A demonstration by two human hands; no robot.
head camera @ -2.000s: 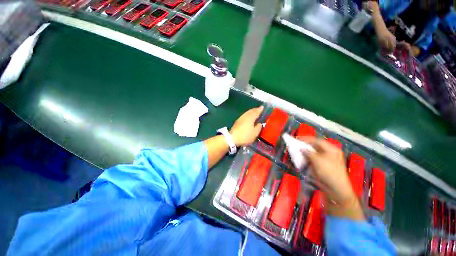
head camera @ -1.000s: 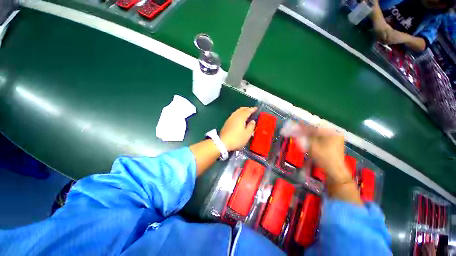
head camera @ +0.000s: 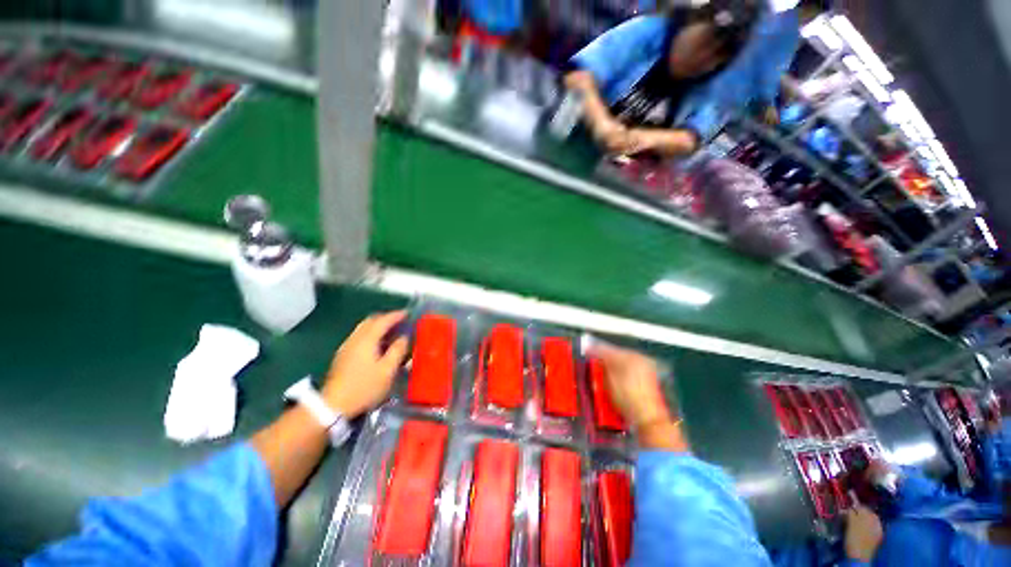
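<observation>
A clear blister tray (head camera: 364, 449) lies on the dark green bench in front of me. Red phones (head camera: 431, 360) lie in its pockets in two rows, plain red backs up. My left hand (head camera: 366, 366) rests on the tray's back left corner beside the first phone. My right hand (head camera: 626, 385) is at the back row near its right end, over a phone, slightly blurred. A small bit of white wiping cloth (head camera: 593, 346) shows at its fingertips. A spare white wipe (head camera: 206, 382) lies left of my left hand.
A white dispenser bottle (head camera: 275, 290), lid up, stands by the grey metal post (head camera: 346, 144). The green conveyor (head camera: 488, 216) carries another phone tray (head camera: 166, 166) at the left. A person in blue (head camera: 637, 83) works across the line. More trayed phones (head camera: 815, 410) lie at the right, near another person's hand.
The view has turned right and up, so the tray appears further left. My right hand has moved along the back row towards its right end. My left hand stays at the tray's corner.
</observation>
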